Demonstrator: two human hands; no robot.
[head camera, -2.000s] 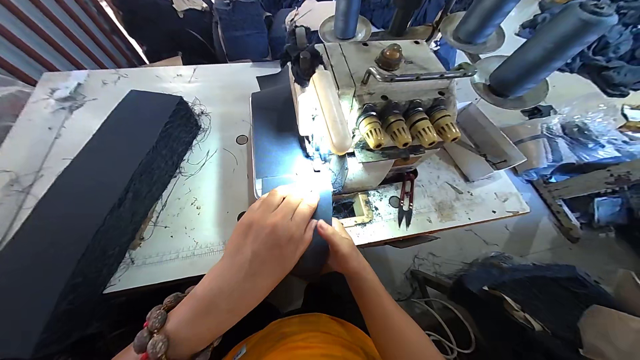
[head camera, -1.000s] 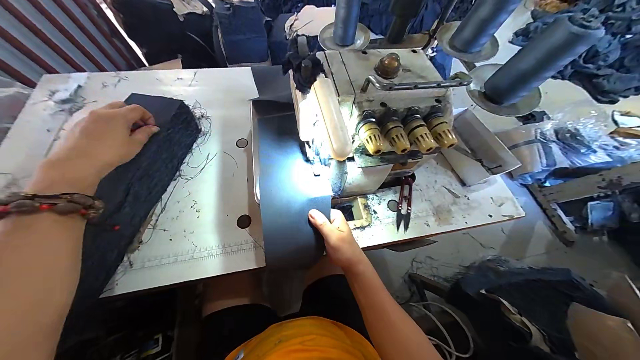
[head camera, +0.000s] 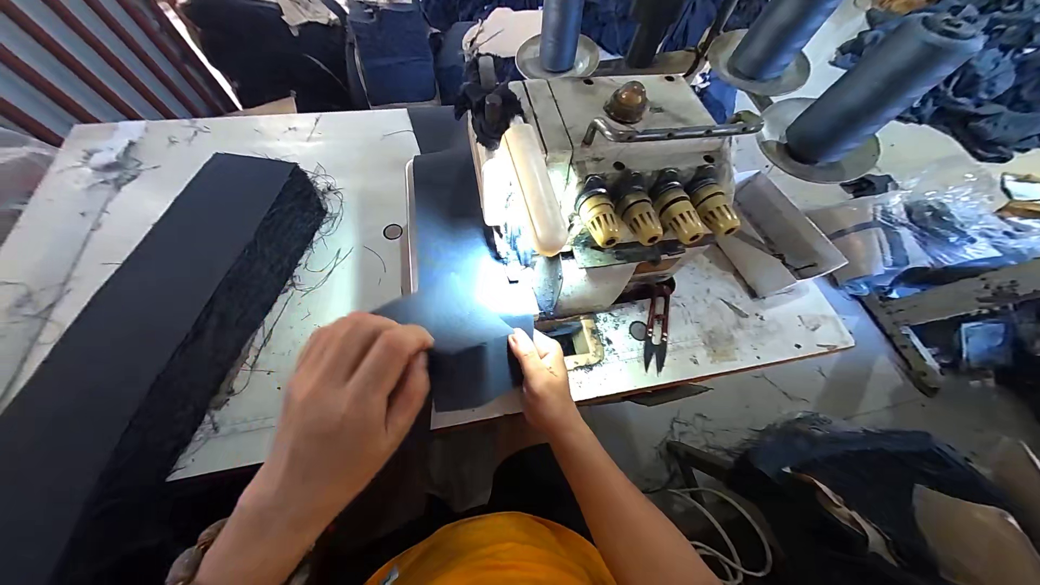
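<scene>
A dark fabric panel (head camera: 475, 370) lies under the lamp beside the overlock sewing machine (head camera: 617, 146), its near end by the table's front edge. My right hand (head camera: 543, 378) pinches its right edge between thumb and fingers. With fingers curled, my left hand (head camera: 357, 382) grips the panel's left side, where the cloth is lifted. Another dark cloth strip (head camera: 447, 187) runs back along the machine's left side. On the left of the table lies a thick stack of cut dark fabric (head camera: 171, 268) with frayed edges. Red-handled thread snips (head camera: 656, 329) rest right of the machine bed.
Four tension dials face me on the machine. Cones of dark thread (head camera: 881, 89) stand behind it. An open box-like tray (head camera: 780, 231) sits at its right. Loose threads litter the white table (head camera: 366, 146). Dark cloth (head camera: 869, 479) is heaped at the lower right.
My left hand has moved right from the fabric stack to the panel by the machine. My right hand stays at the panel's right edge.
</scene>
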